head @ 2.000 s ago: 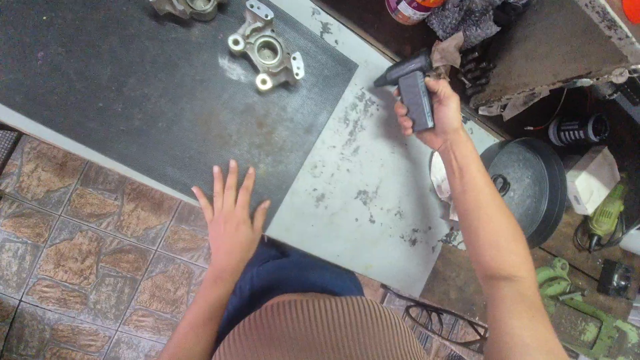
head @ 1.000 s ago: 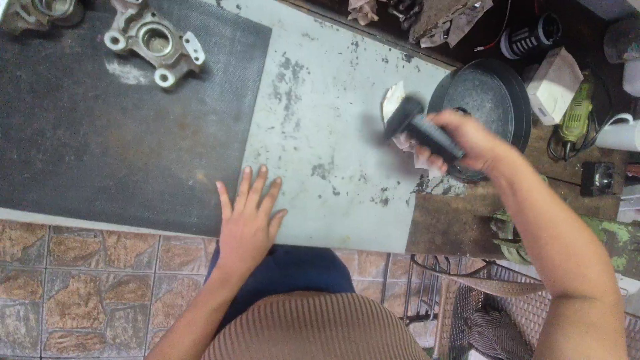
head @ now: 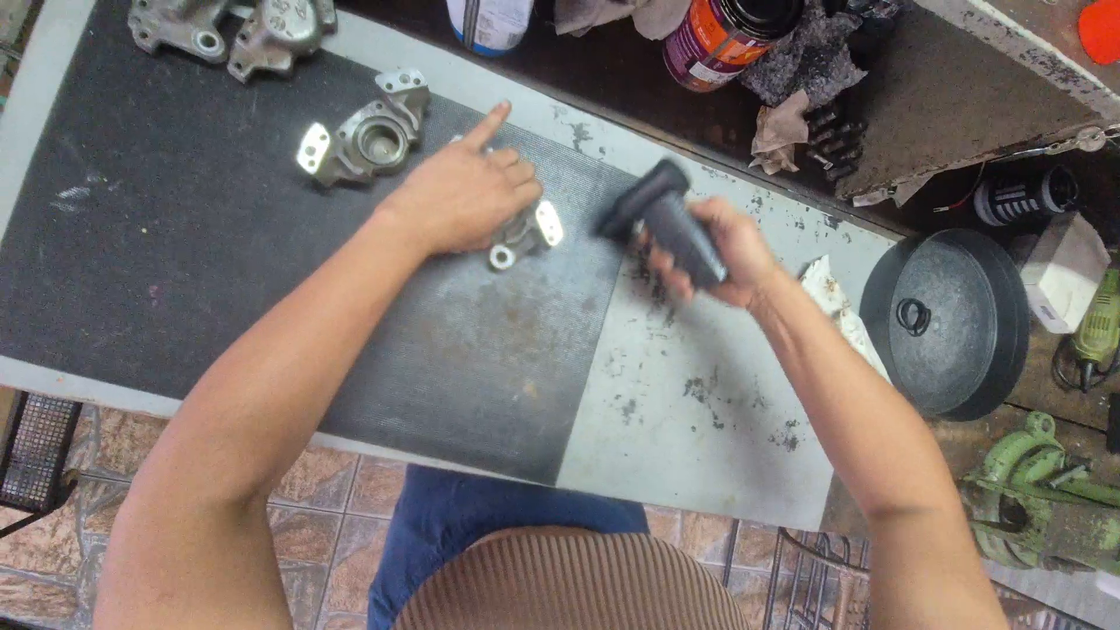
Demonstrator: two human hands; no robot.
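My right hand (head: pixel 722 254) grips a blurred black pistol-shaped tool (head: pixel 669 223), perhaps a cordless driver, above the right edge of the black rubber mat (head: pixel 490 350). My left hand (head: pixel 472 188) lies over a cast metal housing (head: pixel 525 236) and covers most of it; the index finger points away from me. Whether the fingers grip that part cannot be told. Left of the hand, a second cast metal housing (head: pixel 381 144) with a round bore rests on the mat. More metal castings (head: pixel 284 31) sit at the mat's far left.
A round black pan (head: pixel 945 324) with black rings in it stands right of the bench. Beyond are a white box (head: pixel 1063 271), a green rotary tool (head: pixel 1098 324) and a green bench vise (head: pixel 1032 499). A can (head: pixel 726 39) and crumpled paper (head: pixel 779 131) line the far shelf.
My left hand has left the mat's near edge and moved out to a metal housing. My right hand has carried the black tool from beside the pan to the mat's right edge. The view has shifted.
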